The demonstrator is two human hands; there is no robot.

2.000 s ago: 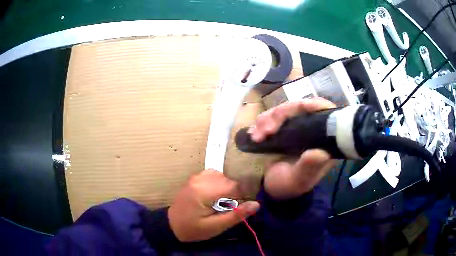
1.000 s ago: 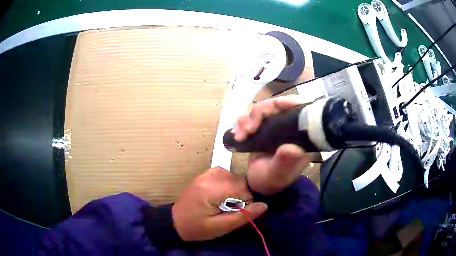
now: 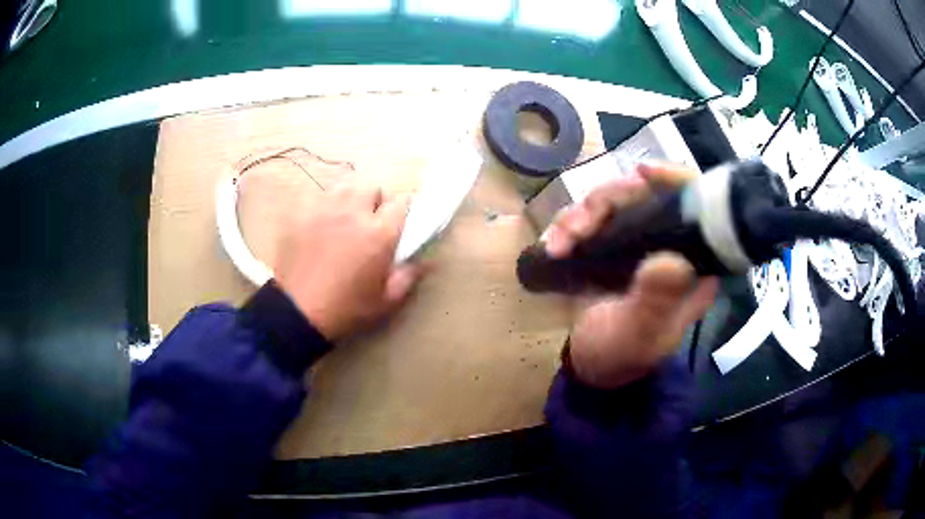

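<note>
My left hand (image 3: 340, 253), blurred, holds a curved white housing arm (image 3: 241, 243) over the cardboard mat (image 3: 406, 385). The narrow end shows left of the hand, with thin reddish and dark wires (image 3: 294, 155) leaving it. The arm's broad white part shows right of the hand, and its middle is hidden under the hand. My right hand (image 3: 624, 294) grips a black electric screwdriver (image 3: 649, 238) above the mat's right side, clear of the arm. The screwdriver has a pale band, and its black cord runs right.
A dark grey ring (image 3: 534, 129) lies at the mat's far edge, beside the screw feeder box (image 3: 649, 147). White housing pieces (image 3: 847, 243) are piled at right. More white arms (image 3: 700, 51) lie on the green belt (image 3: 456, 41). Dark specks dot the mat.
My left hand has moved left and away from me, and the arm has turned so its wired end points to the far left. My right hand has shifted slightly right, still gripping the screwdriver.
</note>
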